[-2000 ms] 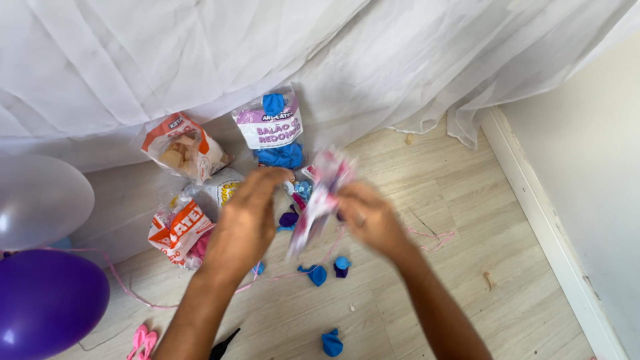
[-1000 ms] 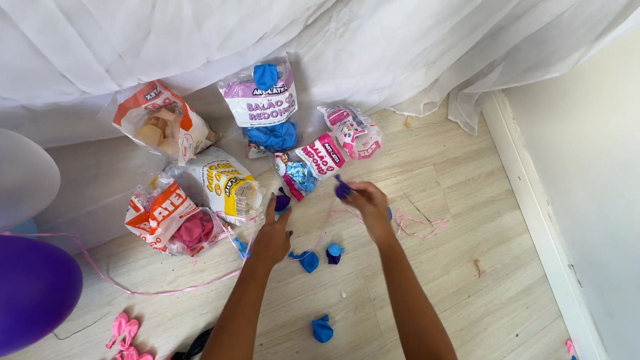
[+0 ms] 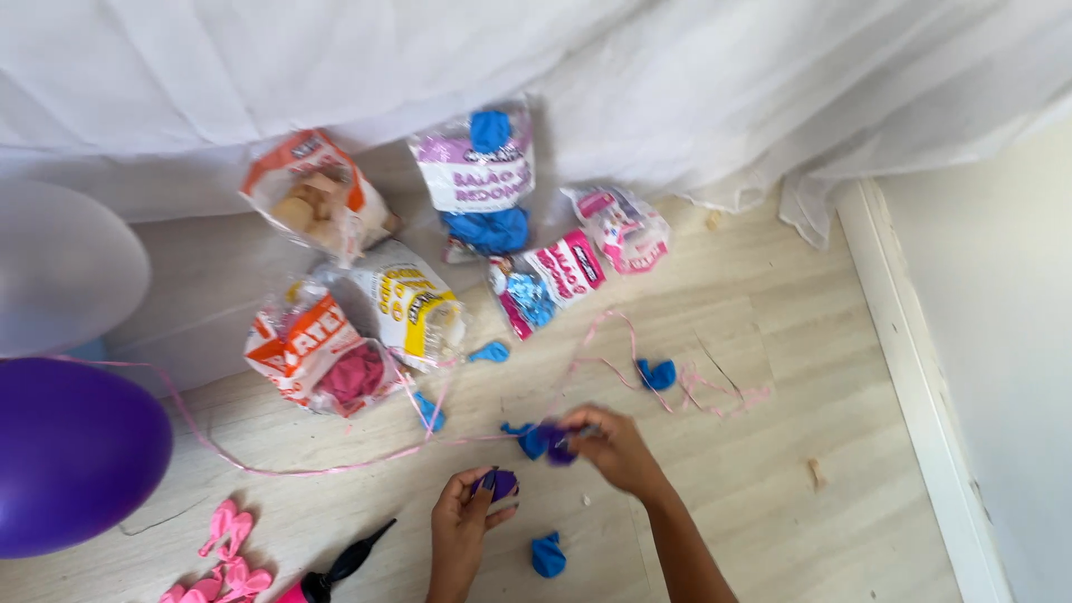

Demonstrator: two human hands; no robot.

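Pinched in the fingers of my left hand (image 3: 471, 511) is a purple uninflated balloon (image 3: 501, 484). My right hand (image 3: 615, 448), slightly blurred, holds another purple balloon (image 3: 559, 444) up and to the right of it. Behind that balloon a blue uninflated balloon (image 3: 531, 441) shows on the floor. One more blue balloon (image 3: 548, 554) lies below, between my forearms, and another blue balloon (image 3: 657, 374) lies beyond my right hand, beside thin pink ribbon (image 3: 335, 471).
Balloon bags stand or lie near a white curtain (image 3: 653, 92): orange (image 3: 314, 335), yellow (image 3: 408, 293), lilac (image 3: 481, 184) and pink (image 3: 565, 272). Inflated purple (image 3: 75, 456) and white balloons (image 3: 67, 268) are at left. Pink balloons (image 3: 239, 578) and a black-nozzled pump (image 3: 352, 559) lie at lower left.
Two seconds ago my hands were on a blurred pink-and-white packet; now a pink bag lies by the curtain. Since one second ago my hands have come lower, and a blue balloon by my right hand is uncovered.
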